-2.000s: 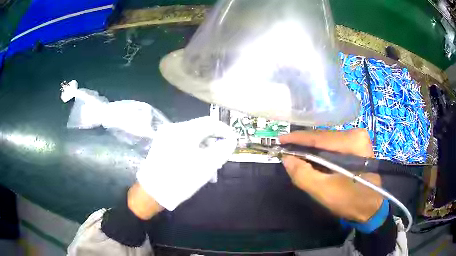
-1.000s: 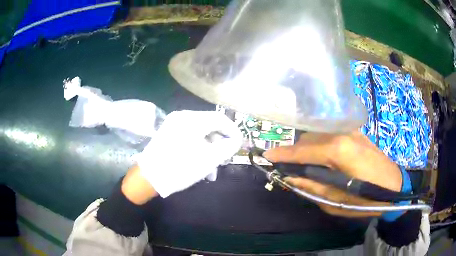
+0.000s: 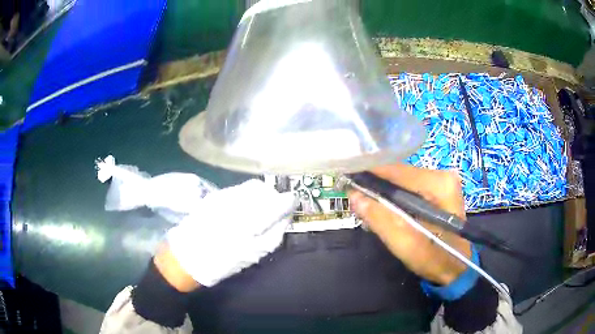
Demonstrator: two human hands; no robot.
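The green circuit board (image 3: 318, 192) lies in its white plastic housing (image 3: 323, 225) on the dark mat, partly under the clear hood. My left hand (image 3: 231, 231), in a white glove, rests at the housing's left side; its fingertips are over the board's left part, and whether they pinch anything is hidden. My bare right hand (image 3: 414, 215) holds the black soldering iron (image 3: 414, 205) with its pale wire tube, at the board's right side. The iron's tip is near the board's upper right, blurred under the hood's rim.
The clear fume hood (image 3: 300, 98) hangs just over the work. A cardboard box (image 3: 509, 207) full of blue components (image 3: 496, 140) stands to the right. A bagged cable (image 3: 153, 192) trails left on the green bench (image 3: 72, 189). Blue sheets (image 3: 98, 45) are at the back left.
The iron's tip has moved from the board's near middle to its upper right, and my right hand has shifted with it. The view has turned, showing more of the component box.
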